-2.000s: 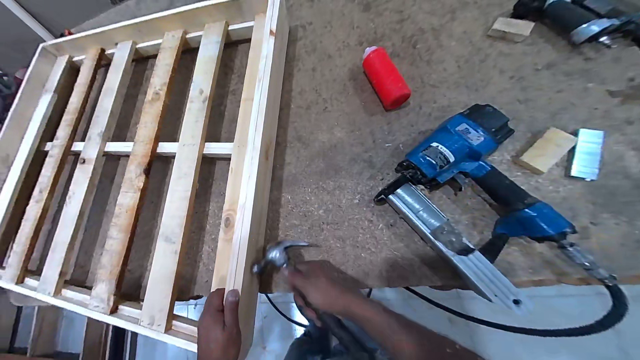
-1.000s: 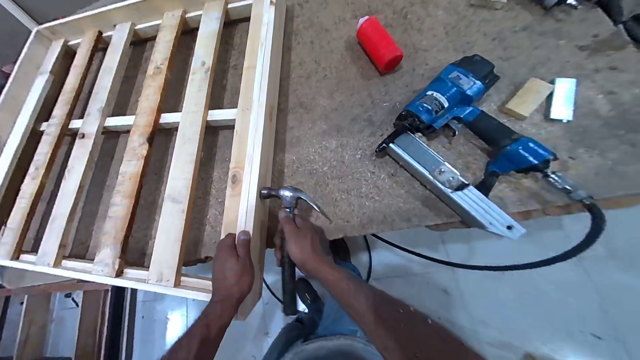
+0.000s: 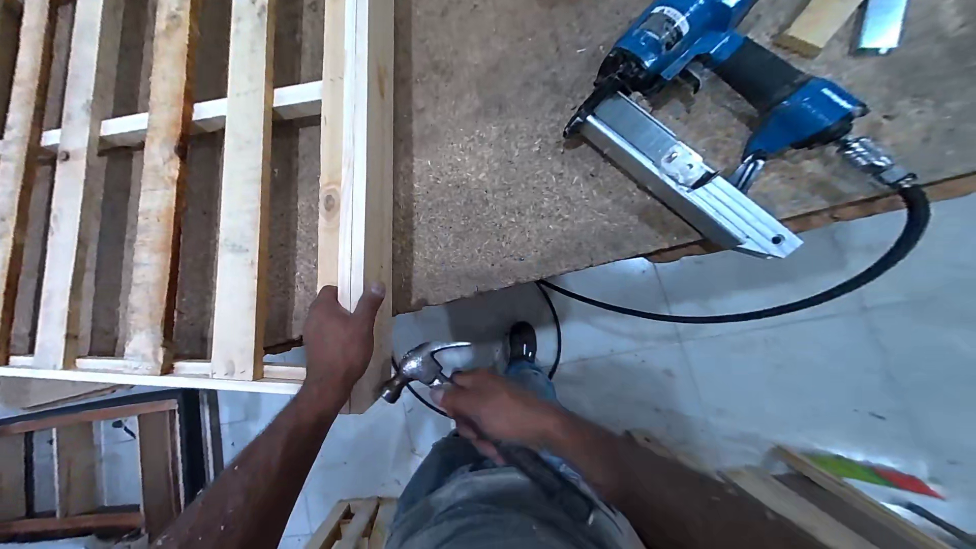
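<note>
A slatted wooden frame point(image 3: 242, 191) lies on the particleboard table at the left, its near end reaching past the table edge. My left hand point(image 3: 339, 335) grips the frame's thick right side rail point(image 3: 374, 152) near its end, thumb on top. In my right hand point(image 3: 488, 412) is a claw hammer point(image 3: 419, 367), held by its dark handle, with the head just right of the rail's near end. Whether the hammer face touches the wood cannot be told. A blue pneumatic nailer point(image 3: 686, 99) lies on the table at the right.
Upper right on the particleboard table point(image 3: 488, 183) are a wood offcut point(image 3: 820, 27) and a strip of metal fasteners point(image 3: 882, 24). A black air hose point(image 3: 724, 316) loops over the tiled floor. Other wooden frames point(image 3: 84, 518) stand lower left, and boards point(image 3: 839, 496) lie lower right.
The hammer has moved from beside the rail above the table edge to nearer the rail's end. My left hand still holds the rail. The view has shifted, and the red bottle is out of it.
</note>
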